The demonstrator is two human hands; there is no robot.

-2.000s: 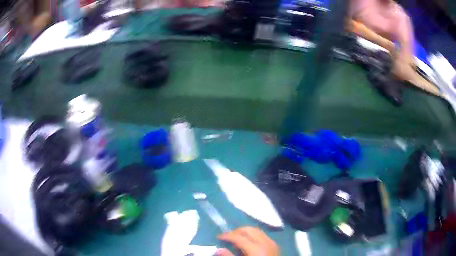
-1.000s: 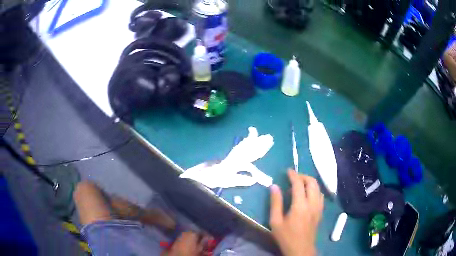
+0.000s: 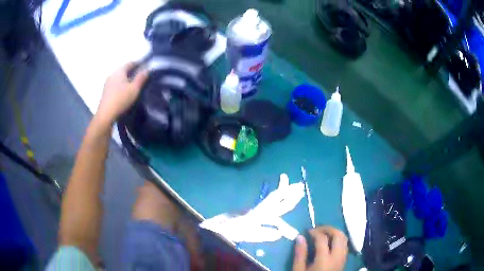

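My left hand (image 3: pixel 119 92) grips the edge of blurred black headphones (image 3: pixel 172 103) at the left of the bench. My right hand (image 3: pixel 323 250) is at the bottom edge, partly cut off, fingers apart and apparently empty. Its fingertips are close to the lower end of thin pale tweezers (image 3: pixel 309 198); contact is unclear. An open ear cup (image 3: pixel 216 144) with a green circuit board (image 3: pixel 246 144) lies right of the headphones. White gloves (image 3: pixel 255 219) lie left of the tweezers, and a long-nosed white bottle (image 3: pixel 354 206) lies to their right.
A spray can (image 3: pixel 247 55) and small glue bottle (image 3: pixel 231 95) stand behind the open cup. Another glue bottle (image 3: pixel 331 116) stands beside a blue pot (image 3: pixel 306 104). More blue pots (image 3: pixel 424 204) and black parts (image 3: pixel 385 219) are at right. A green belt (image 3: pixel 297 39) runs behind.
My left hand has come into view and taken hold of the headphones. My right hand remains by the tweezers, now lower in the picture. The view has shifted, so the bench things appear lower.
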